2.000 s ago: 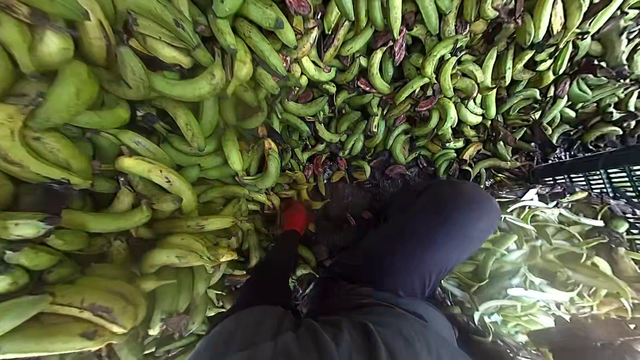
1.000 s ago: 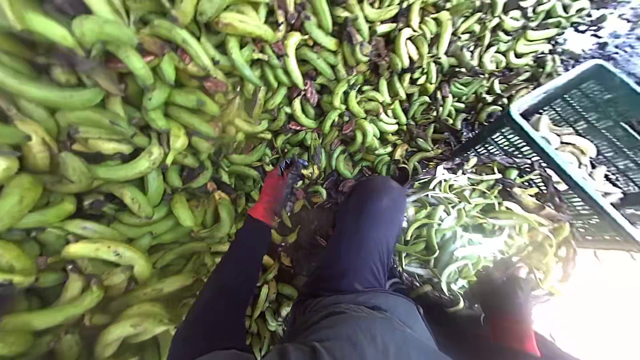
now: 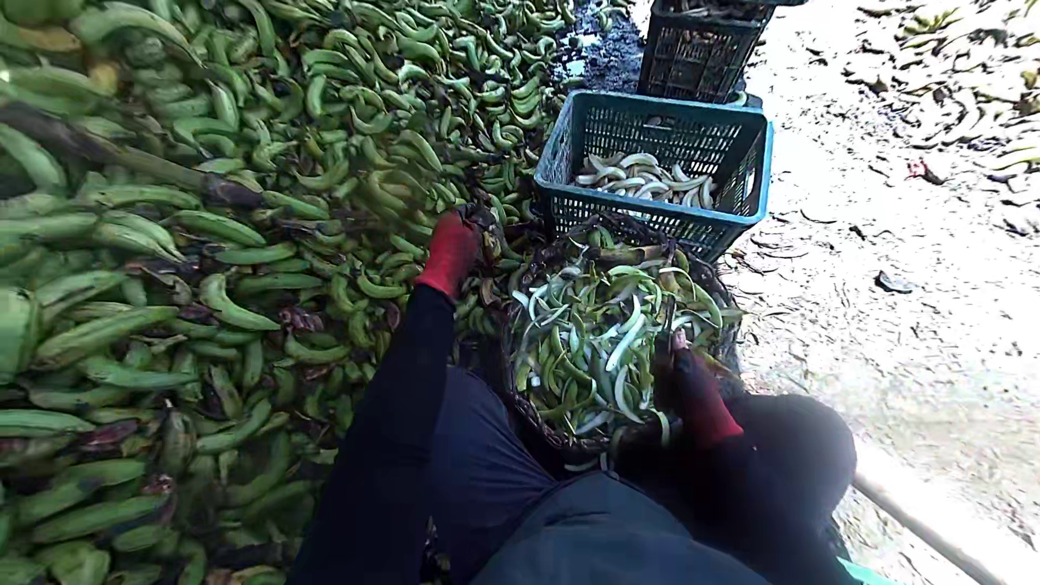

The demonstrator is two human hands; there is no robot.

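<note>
My left hand [image 3: 461, 244], in a red and black glove, is at the edge of a pile of green plantains [image 3: 276, 280]; its fingers are dark and blurred, so whatever lies in them is unclear. My right hand [image 3: 686, 378], gloved alike with a bare fingertip showing, is over the right side of a round basket [image 3: 532, 414] filled with green and pale plantain peels [image 3: 601, 341]. A thin dark object, possibly a knife blade [image 3: 669, 313], rises from the right hand.
A green plastic crate [image 3: 650, 203] holding peeled plantains [image 3: 642, 177] stands just beyond the basket. Behind it are dark crates [image 3: 700, 53]. More peels or plantains [image 3: 951, 89] lie scattered on the pale ground at the right. A long stalk [image 3: 146, 162] crosses the pile at left.
The view has swung right, bringing the whole green crate and the ground into sight. My right hand, hidden at first and then low at the peels' edge, is now over the basket.
</note>
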